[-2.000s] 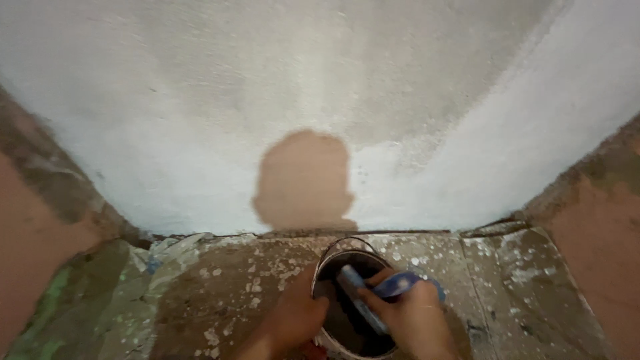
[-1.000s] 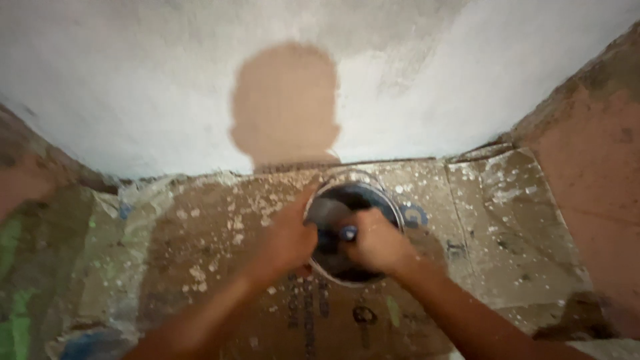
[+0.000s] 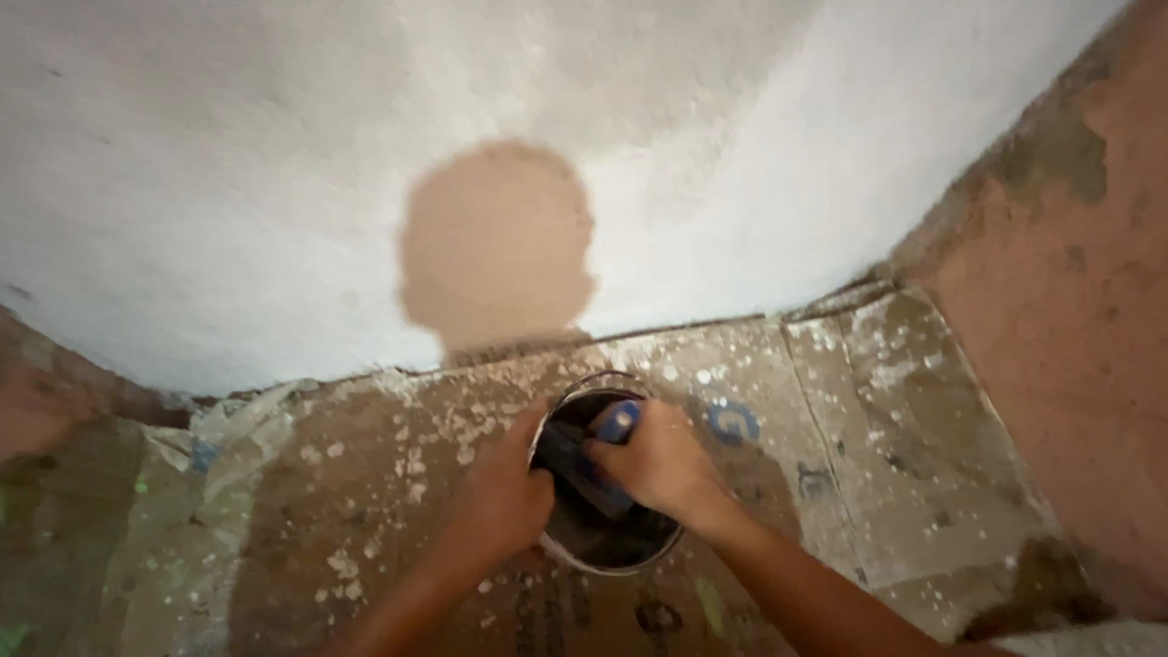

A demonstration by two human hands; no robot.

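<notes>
A round bucket [image 3: 610, 557] with a wire handle stands on paint-spattered cardboard, close to the foot of a white-painted wall. My left hand [image 3: 511, 484] grips the bucket's left rim. Inside the bucket's mouth, my right hand [image 3: 652, 456] is closed on the blue handle [image 3: 620, 422] of a tool. The tool's broad, flat head [image 3: 584, 470] lies within the bucket, in shadow; whether it is a brush or a scraper cannot be told. What the dark bucket holds is hard to make out.
The white wall [image 3: 712, 210] rises ahead and bears a head-shaped shadow. Spattered cardboard [image 3: 365, 474] covers the floor, with crumpled plastic sheeting [image 3: 246, 433] at the left. A reddish wall [image 3: 1058, 338] borders the right side, and another reddish surface [image 3: 46, 392] the left.
The right hand and the tool have shifted about inside the bucket, while the left hand has stayed at its left side. The view has moved.
</notes>
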